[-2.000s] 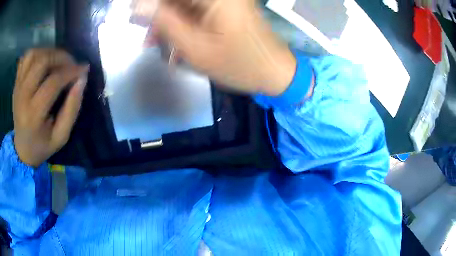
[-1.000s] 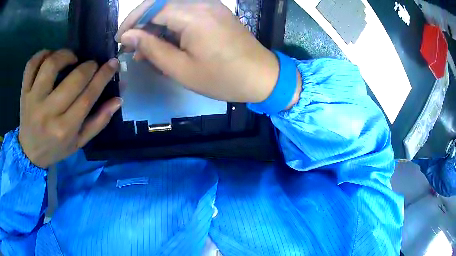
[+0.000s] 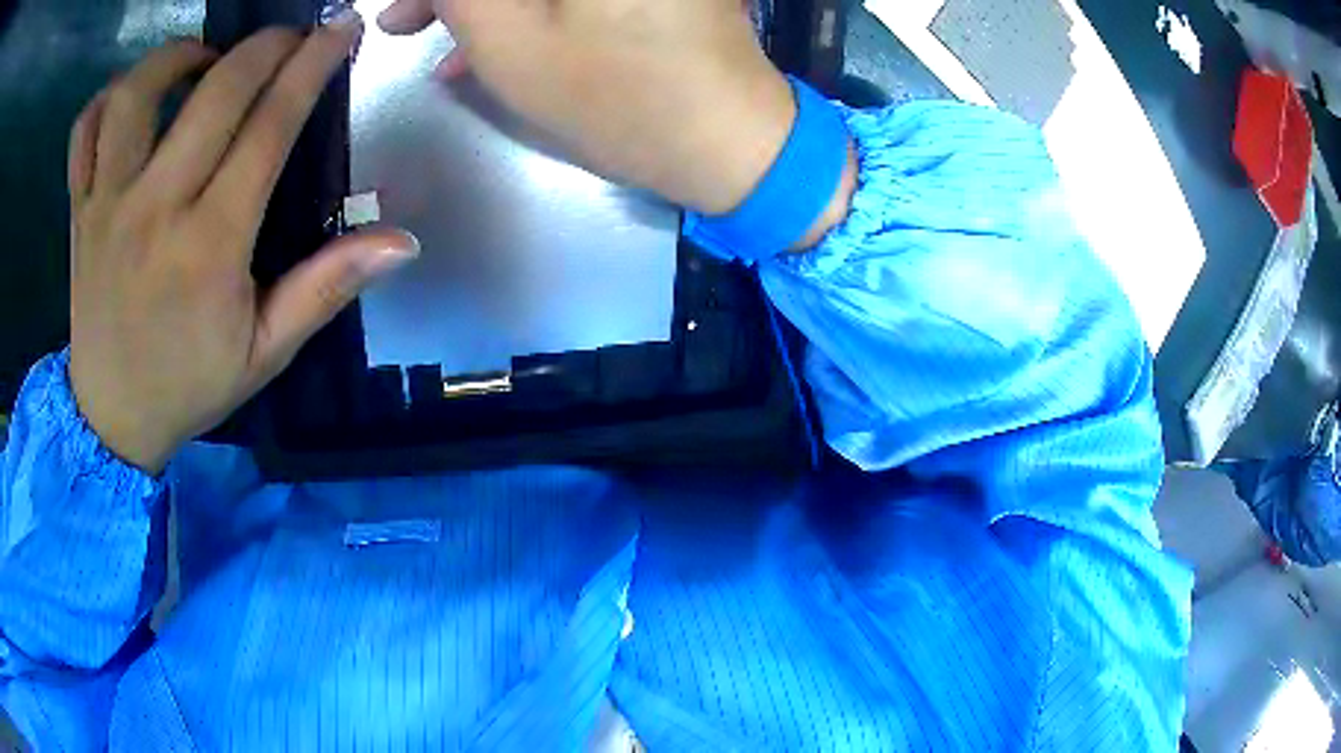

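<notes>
An opened black tablet-like device [image 3: 588, 386] lies in a thick black frame [image 3: 544, 449]. A large shiny silver rectangle [image 3: 515, 272] fills its middle, with a tiny gold strip [image 3: 477, 386] below. A small whitish piece [image 3: 360, 208] sits on the silver area's left edge. My left hand [image 3: 206, 236] rests over the frame's left side, fingers spread, index tip at the upper left edge, thumb tip over the silver. My right hand [image 3: 618, 88] is over the upper part of the device, wearing a blue wrist strap [image 3: 794, 177]. It is cut off by the top edge; no tool shows.
On the green mat to the right lies a long white backing sheet [image 3: 1125, 191] with a block of grey pads [image 3: 1007, 52]. White scraps [image 3: 1179, 37], a red bin [image 3: 1274, 144] and a clear strip [image 3: 1250, 346] are farther right. A blue-covered part of something [image 3: 1294, 508] shows at the right edge.
My left hand has moved up along the device's edge. My right hand has moved up, and its blue-grey tool has gone from sight. The whitish piece at the left edge is now uncovered.
</notes>
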